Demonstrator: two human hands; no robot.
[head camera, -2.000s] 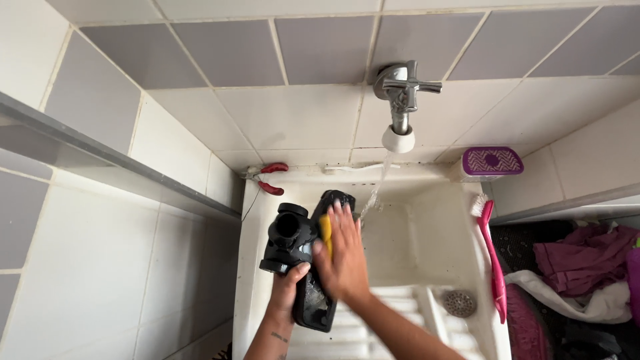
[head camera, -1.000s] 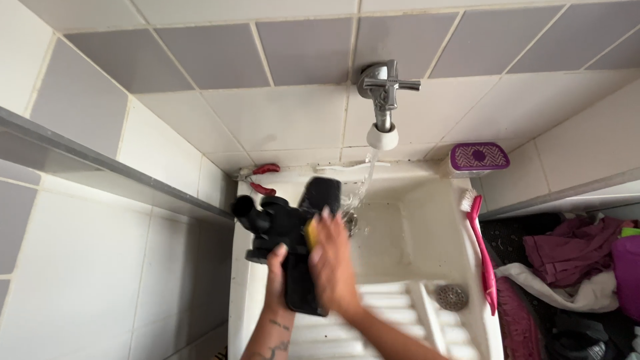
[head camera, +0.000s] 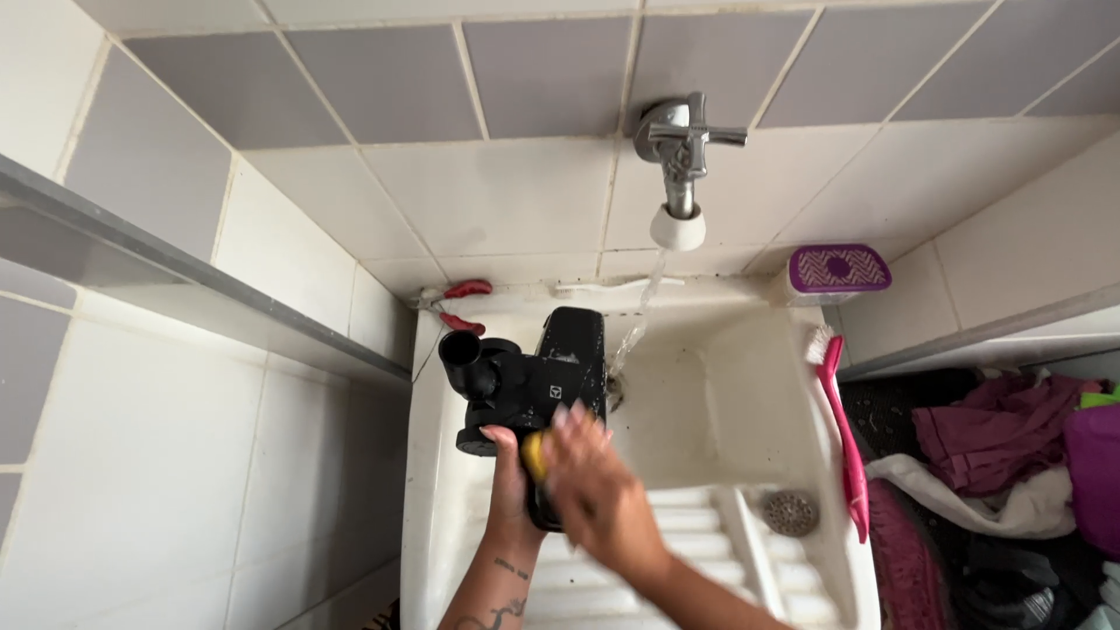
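My left hand (head camera: 512, 490) grips a black plastic vacuum cleaner floor head (head camera: 573, 337) by its lower part, thumb near a wheel. The floor head is held over the white laundry sink (head camera: 752, 385), its round pipe neck pointing up at the left. A yellow sponge (head camera: 534, 453) is under the fingers of my right hand (head camera: 595, 486), pressed on the black surface; this hand is blurred. Water runs from the chrome tap (head camera: 678, 166) with a white nozzle, falling just right of the floor head.
Red-handled pliers (head camera: 466, 289) and a white toothbrush (head camera: 612, 286) lie on the back ledge. A purple-lidded container (head camera: 836, 269) stands at the right corner. A pink scrub brush (head camera: 844, 437) rests on the right rim. Clothes (head camera: 1006, 437) are piled right of the sink, beyond the ribbed washboard and drain strainer (head camera: 790, 513).
The floor head has turned in my left hand, with its top face and pipe neck now more toward the camera. My right hand has moved down along it with the sponge.
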